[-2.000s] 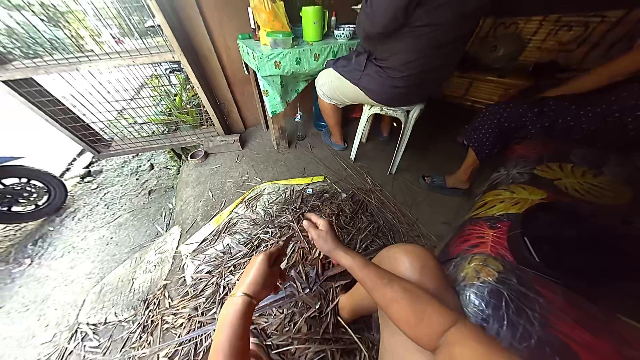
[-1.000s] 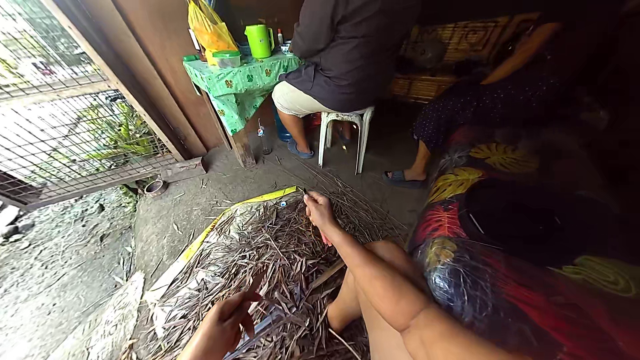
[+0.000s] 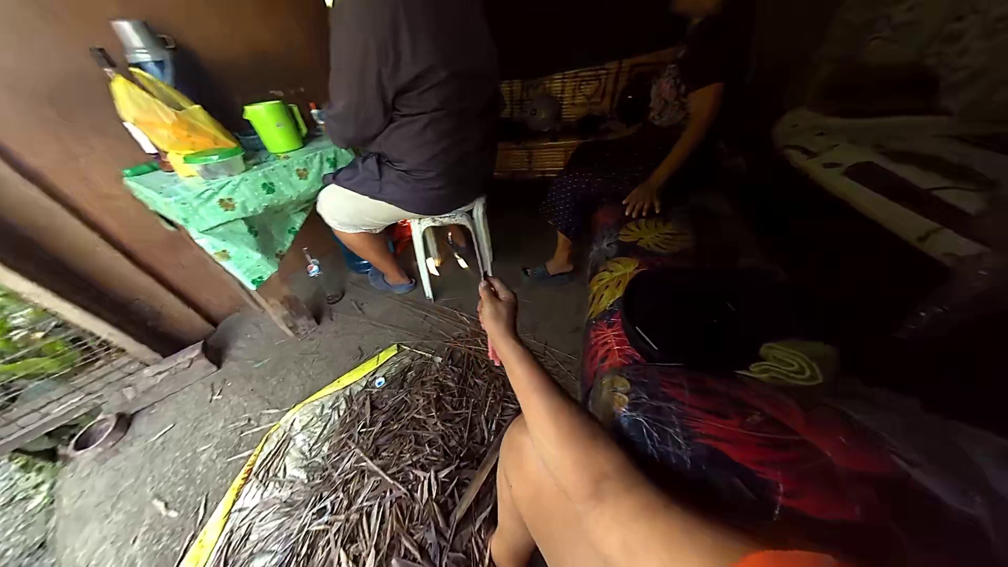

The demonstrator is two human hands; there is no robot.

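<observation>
My right hand (image 3: 498, 307) is raised in the middle of the view, closed around a thin tool with a red handle; it looks like a knife, but blur leaves its kind unsure. Below and left of that hand, a heap of dry brown leaf strips (image 3: 409, 441) lies on a pale sheet with a yellow edge (image 3: 331, 384). A longer flat strip (image 3: 476, 484) rests on the heap beside my bare knee. My left hand is out of view.
A person in a dark shirt (image 3: 417, 110) sits on a white plastic stool (image 3: 431, 256) at a table with a green cloth (image 3: 228, 209). Another person's hand (image 3: 642, 198) rests near a plastic-covered, leaf-patterned surface (image 3: 724, 425) at right. A clay-coloured pot (image 3: 101, 435) stands at left.
My right hand has moved away from the heap and forward. My left hand, over the leaf strips earlier, has left the view. The view has swung to the right.
</observation>
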